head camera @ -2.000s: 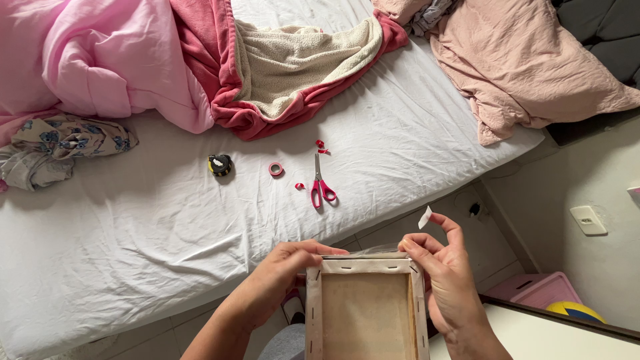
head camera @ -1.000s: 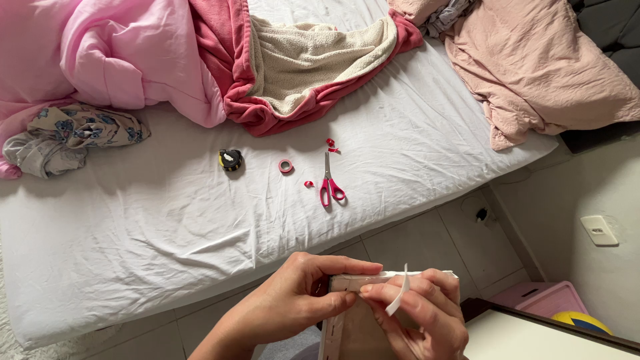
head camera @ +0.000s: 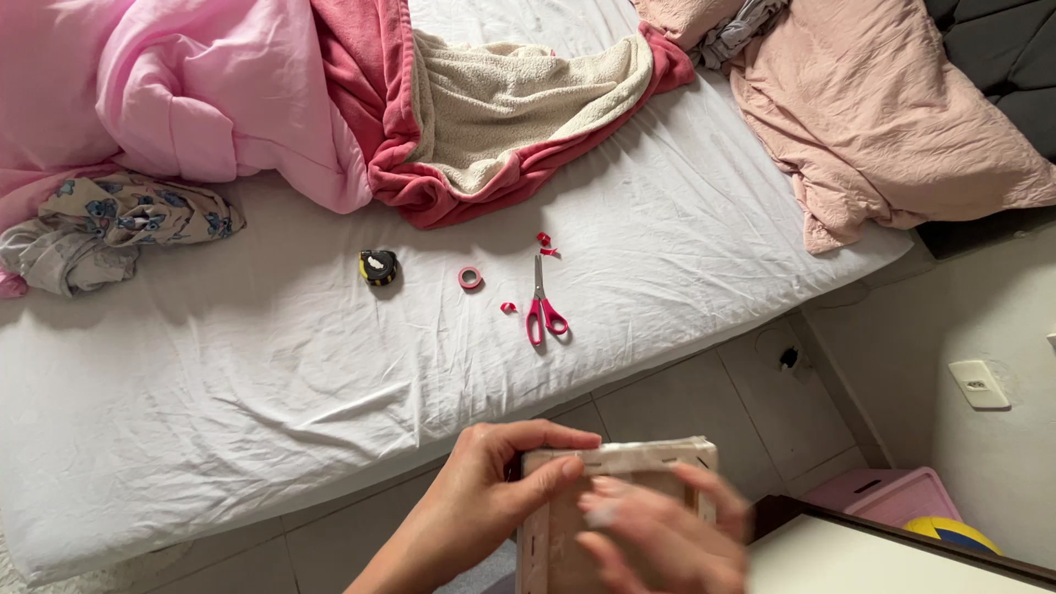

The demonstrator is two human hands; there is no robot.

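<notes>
My left hand [head camera: 503,483] grips the top left corner of a small stretched canvas [head camera: 536,549], seen from its stapled back, with the thumb on the back and fingers along the top edge. My right hand [head camera: 668,524], blurred by motion, is over the canvas back near the top right; whether it holds anything is unclear. On the white sheet beyond lie pink-handled scissors [head camera: 542,309], a small pink roll of tape [head camera: 469,278], a black and yellow tape measure [head camera: 379,268] and red scraps [head camera: 508,308].
The bed [head camera: 313,371] carries a pink and cream blanket [head camera: 511,115], a pink cover [head camera: 223,99], crumpled patterned cloth [head camera: 140,214] and a pillow [head camera: 891,124]. At the lower right are a dark-edged white surface [head camera: 874,553], a pink bin [head camera: 883,491] and a yellow and blue ball [head camera: 949,532].
My right hand has moved from the canvas's top edge down over its back. The white strip that stood out from its fingers is no longer plainly seen. My left hand still grips the top left corner.
</notes>
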